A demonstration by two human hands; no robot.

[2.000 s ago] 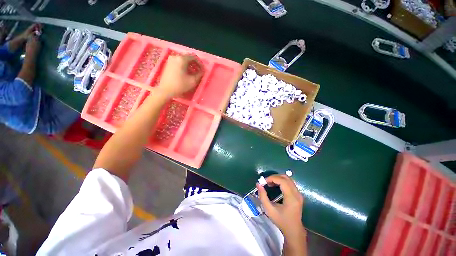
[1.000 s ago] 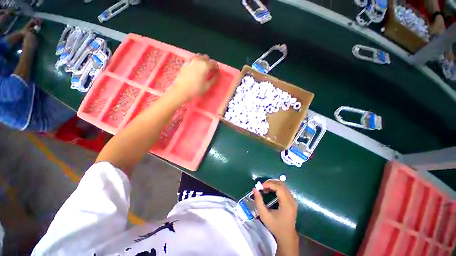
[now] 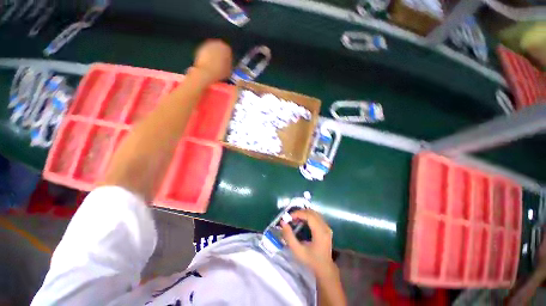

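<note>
My left hand is blurred above the green surface just beyond the pink-red compartment tray, beside a loop unit there. Whether it holds anything cannot be told. My right hand holds a blue-and-white loop unit at the bench's front edge. A small white ring shows at its thumb and fingertip. The open carton of white rings stands against the tray's right side. My left forearm hides part of the tray.
Stacked loop units lie left of the tray; others lie right of the carton. A second tray is at the right. Loop units are scattered beyond the pale strip. Another person's arm shows at lower right.
The view has turned, so the bench things sit further left. My left hand has moved from over the tray to beyond its far edge. My right hand still holds the loop unit.
</note>
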